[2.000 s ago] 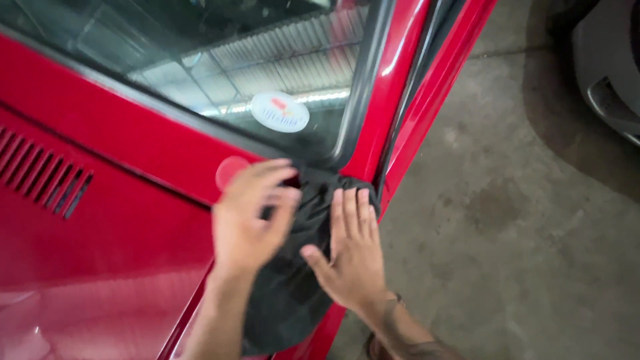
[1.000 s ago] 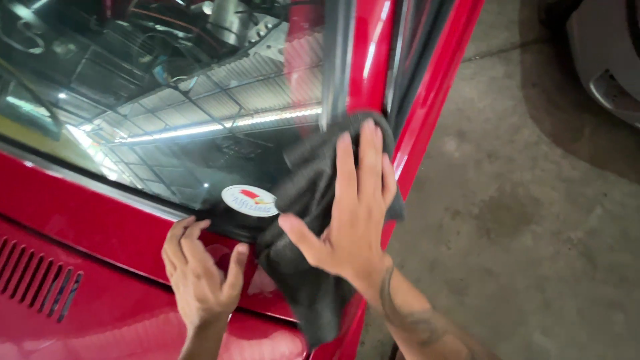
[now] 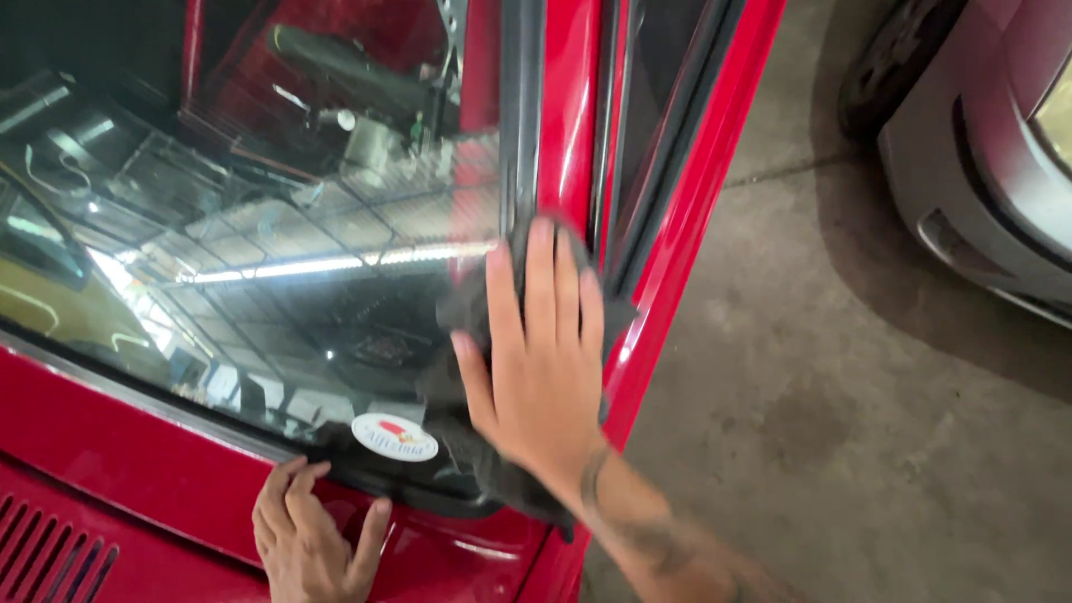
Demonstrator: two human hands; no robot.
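My right hand (image 3: 544, 360) lies flat with its fingers extended on a dark cloth (image 3: 515, 486). The cloth is pressed over the rubber-edged side of the windshield (image 3: 335, 310) and the red pillar (image 3: 569, 109) of a car. My left hand (image 3: 314, 536) rests with bent, parted fingertips on the red body at the lower edge of the glass and holds nothing. An oval white sticker (image 3: 394, 437) bearing writing sits in the lower corner of the glass, between my hands.
A slotted vent (image 3: 54, 544) lies in the red panel at the lower left. Right of the car is a concrete floor (image 3: 779, 402). The front bumper (image 3: 938, 201) and tire (image 3: 896, 75) of a silver car stand at the upper right.
My right hand and the cloth have moved up from the lower windshield corner along the pillar. My left hand, by the cloth two seconds ago, is now on the body to the left.
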